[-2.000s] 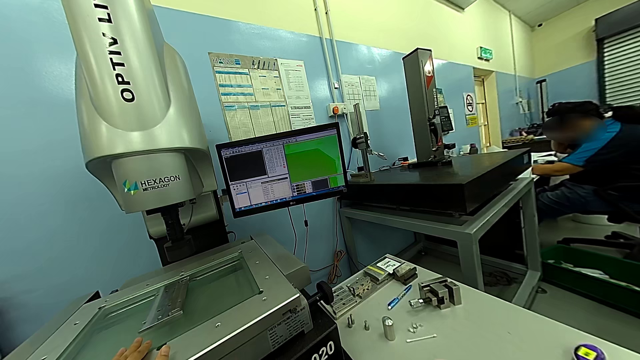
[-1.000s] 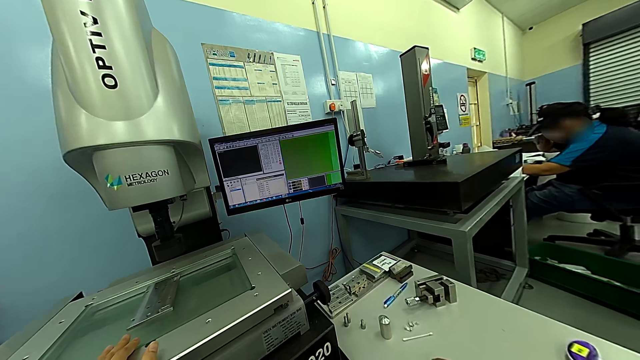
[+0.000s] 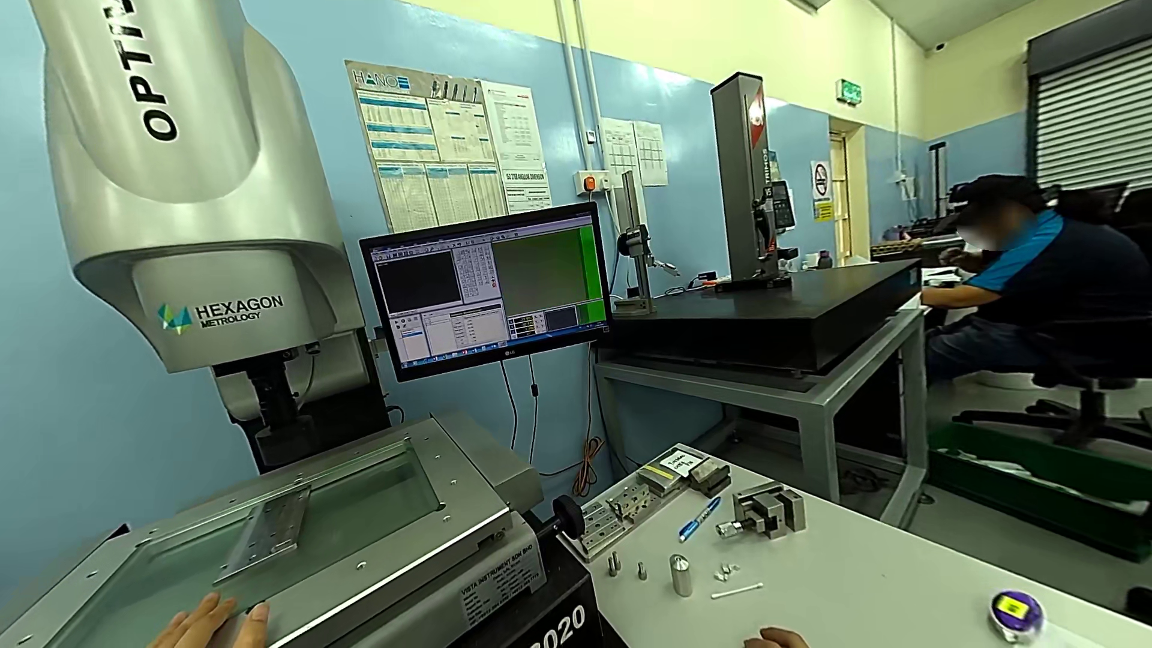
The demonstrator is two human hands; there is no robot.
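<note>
My left hand (image 3: 211, 623) rests at the near edge of the measuring machine's glass stage (image 3: 360, 495), fingers apart, only the fingers in view. Beyond its fingertips a flat metal plate with holes (image 3: 270, 529) lies on the glass. The machine's optical head (image 3: 261, 306) hangs above the back of the stage. My right hand (image 3: 776, 638) just enters at the bottom edge over the white table; most of it is hidden, so its grip cannot be told. Nearest to it are a cotton swab (image 3: 738, 591) and a metal cylinder with a conical top (image 3: 681, 576).
On the white table are a small steel vise (image 3: 767, 511), a blue pen (image 3: 699, 519), drilled metal plates (image 3: 621, 513) and a round purple container (image 3: 1017, 616). A monitor (image 3: 486, 288) stands behind. A black surface plate (image 3: 774, 324) carries a height gauge (image 3: 745, 180). A person (image 3: 1062, 261) sits at right.
My right hand has come into view at the bottom edge. On the monitor, the bright green area has shrunk to a strip at its right side. The seated person's head is lower.
</note>
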